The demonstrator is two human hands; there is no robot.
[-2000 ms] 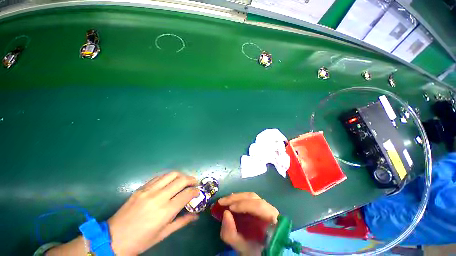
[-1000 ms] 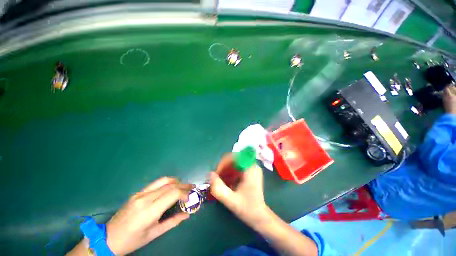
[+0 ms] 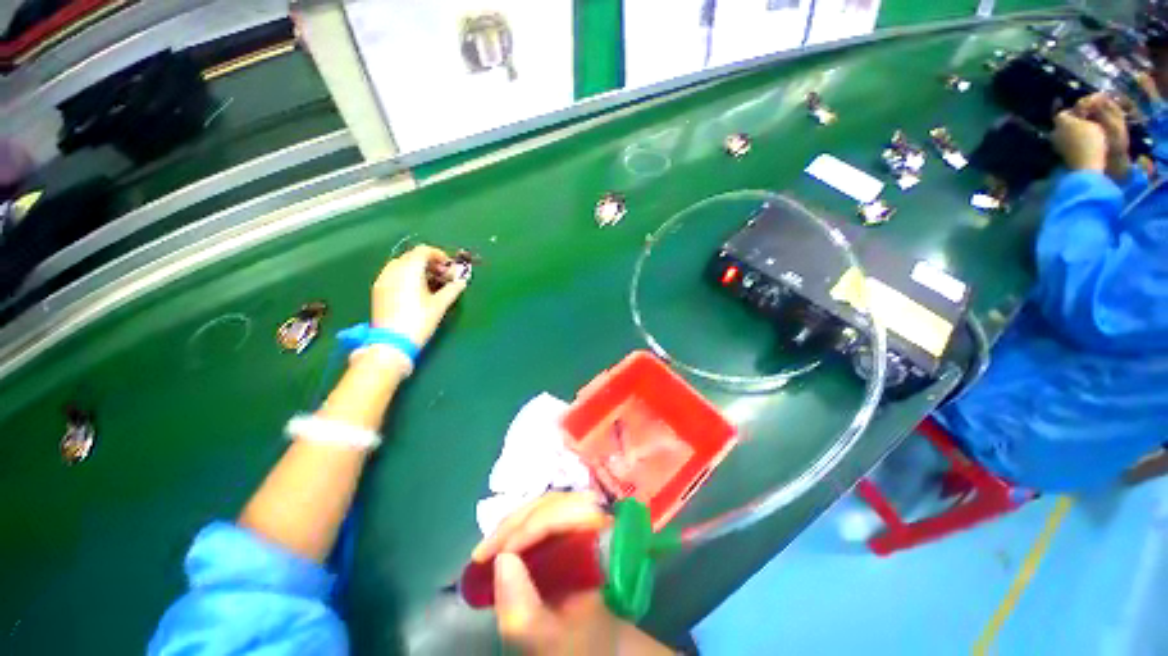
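Note:
My left hand (image 3: 413,301), with a blue strap at the wrist, is stretched out over the green conveyor belt (image 3: 538,167). Its fingertips are on a small electronic assembly (image 3: 451,270) near a pale circle. My right hand (image 3: 551,570) is wrapped around a dark red dispensing syringe (image 3: 564,568), tip pointing left, above the bench. A green adapter cap (image 3: 630,560) sits on the syringe's right end and a clear air hose (image 3: 839,468) runs from it. The fingers partly hide the syringe.
A red parts bin (image 3: 653,436) and crumpled white tissue (image 3: 528,464) lie beyond my right hand. A black dispenser controller (image 3: 833,288) stands right of them. More assemblies (image 3: 301,328) sit along the belt. A neighbouring person in a blue sleeve (image 3: 1089,269) is at the right.
My left hand has moved from the bench out to the belt, with its fingers now on an assembly there. My right hand still holds the syringe, now nearer the tissue and bin. The view has shifted.

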